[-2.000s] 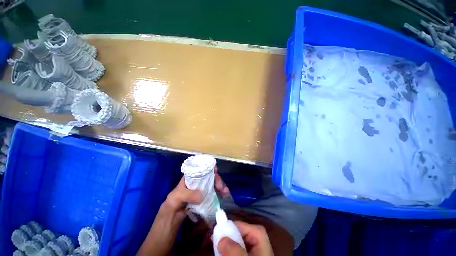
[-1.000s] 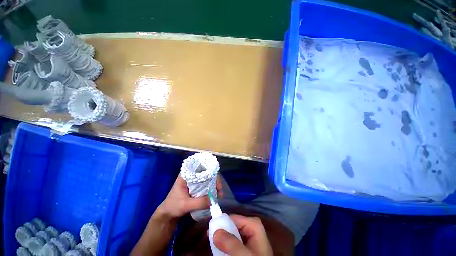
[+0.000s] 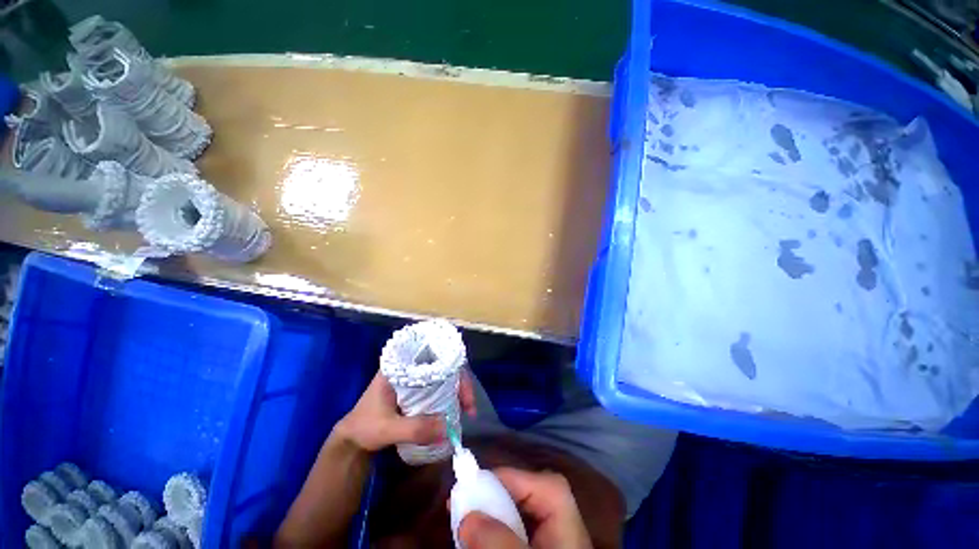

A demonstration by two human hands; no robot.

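A white-grey hollow column piece (image 3: 425,388) with a bumpy collar at its open top stands roughly upright over my lap. My left hand (image 3: 386,420) is closed around its lower part, with fingers showing on both sides. My right hand (image 3: 537,513) holds a small white glue bottle (image 3: 483,502), cut off at the bottom edge. The bottle's thin greenish tip points up and lies at the piece's right side, near my left fingers. Whether liquid comes out cannot be told.
Grey-white tubes (image 3: 140,118) stand and lie at the left of the tan bench (image 3: 429,193). A blue crate (image 3: 129,365) at lower left holds ring-like parts (image 3: 81,513). A blue tote (image 3: 609,322) at right holds a spotted white sheet (image 3: 741,257). A green belt (image 3: 429,32) runs behind.
The piece has turned from leaning to more upright, with its open mouth now facing the camera more. My left hand has shifted with it. The bottle tip stays at its right side.
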